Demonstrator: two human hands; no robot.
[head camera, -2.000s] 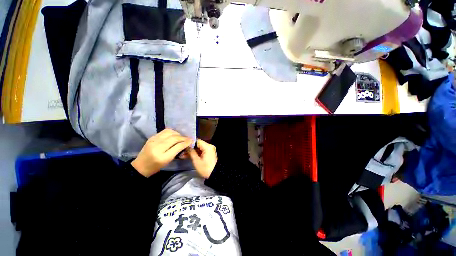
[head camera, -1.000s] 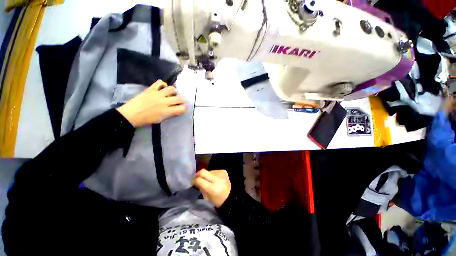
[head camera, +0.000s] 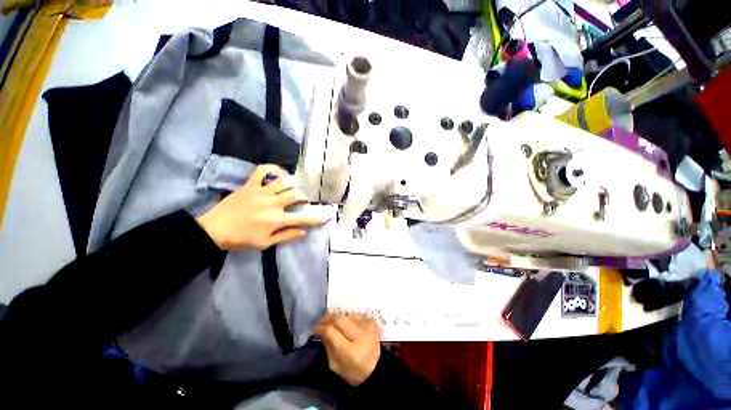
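A grey garment panel with black strips and a black rectangle lies left of the needle area and hangs over the table's front edge. My left hand lies on it with fingers spread, fingertips near the presser foot, pressing it down. My right hand pinches the panel's right edge at the table's front edge. The white sewing machine stands over the table right of the panel. Whether the edge lies under the foot is hard to tell.
A grey scrap lies under the machine arm. A dark phone-like rectangle and a sticker lie on the white table. A red crate is below. Thread cones stand behind. A person's blue sleeve is at right.
The view has shifted, showing more of the machine top. My left hand has moved from the front edge up the panel, towards the foot. My right hand still holds the lower edge.
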